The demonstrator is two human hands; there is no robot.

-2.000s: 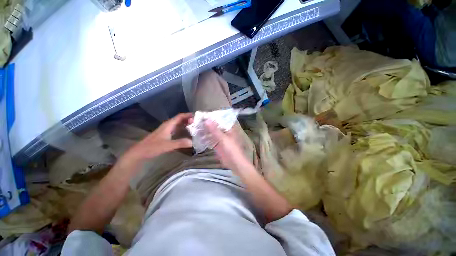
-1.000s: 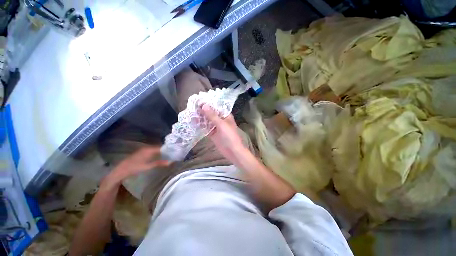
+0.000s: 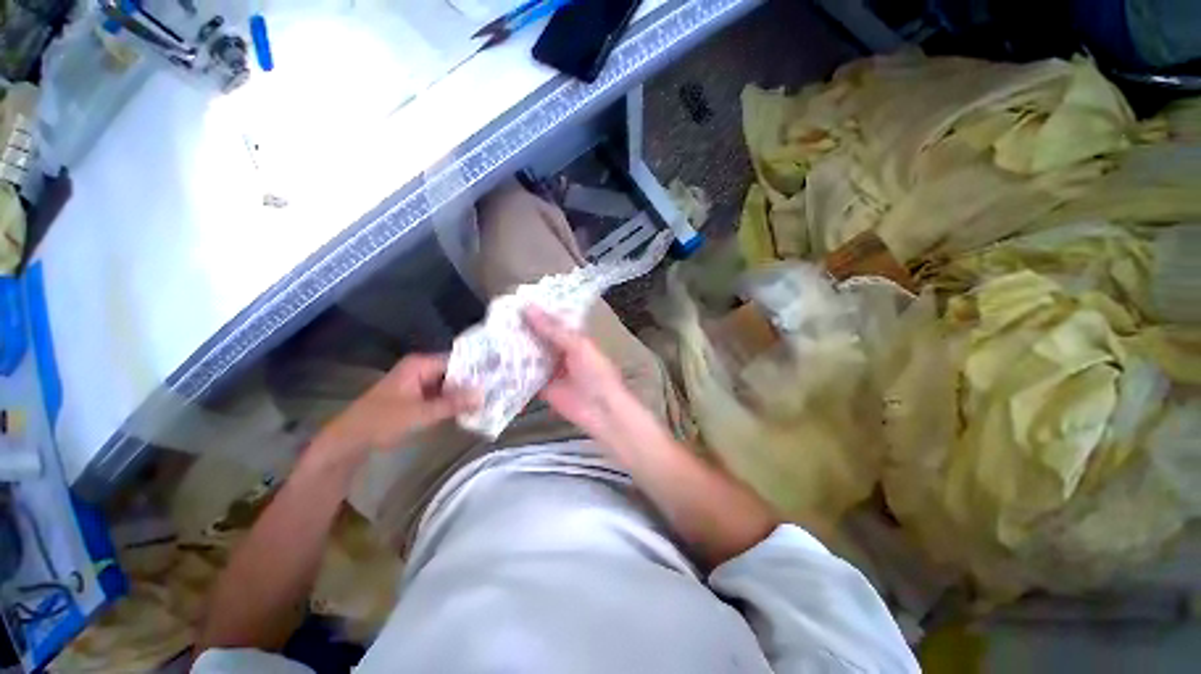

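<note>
A white lace trim is bunched between my two bare hands over my lap, below the table edge. A narrow end of it trails up and right past my knee. My left hand has its fingers closed on the left end of the lace. My right hand grips the lace's right side, thumb on top. Thin sheer fabric hangs over the table edge above my knee.
The white table has a measuring strip along its front edge. A black phone and blue-handled snips lie near that edge. Metal machine parts are at upper left. Yellowish fabric is heaped at right.
One second ago the lace was spread out and my left hand was open beside its lower end. Now the left hand holds that end and the lace is gathered more compactly.
</note>
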